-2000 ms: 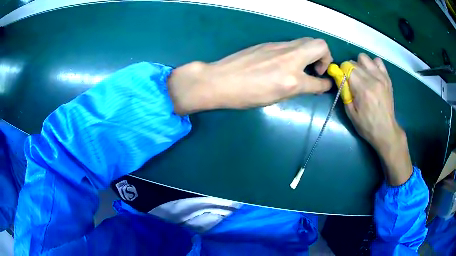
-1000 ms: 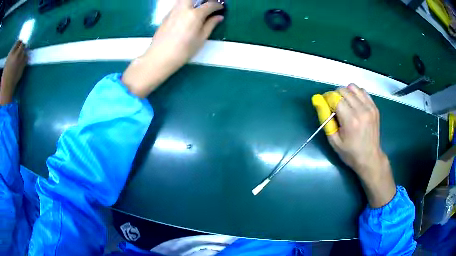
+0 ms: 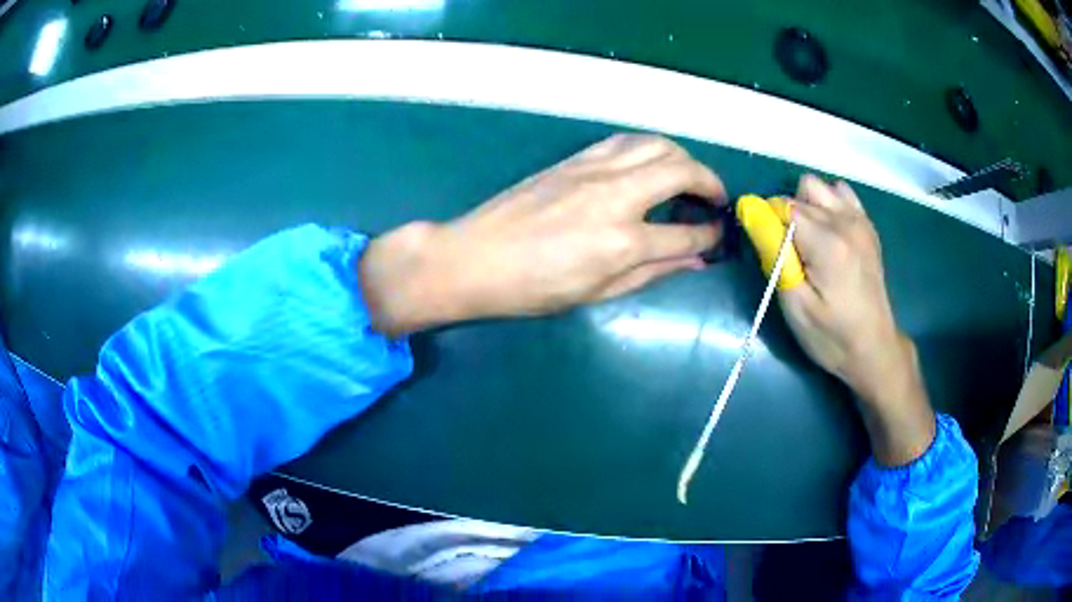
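My left hand (image 3: 564, 235) holds a round black part (image 3: 691, 214) between thumb and fingers over the dark-green bench, mostly hidden by the fingers. My right hand (image 3: 837, 276) wears yellow finger cots and is just right of the part, its yellow fingertip close to the part's right side; whether they touch is unclear. My right hand grips a thin applicator (image 3: 735, 374) whose shaft slants down to the left, with its pale tip near the bench's front.
A white rail (image 3: 470, 80) curves between the bench and the green belt beyond. Several black rings (image 3: 802, 54) lie on the belt. A grey metal bracket (image 3: 982, 180) sits on the rail at right. An open cardboard box (image 3: 1034, 388) is at the right edge.
My left hand has come back from the belt with a black part, to beside my right hand. The applicator has swung steeper. The other person's hand at left has gone from view.
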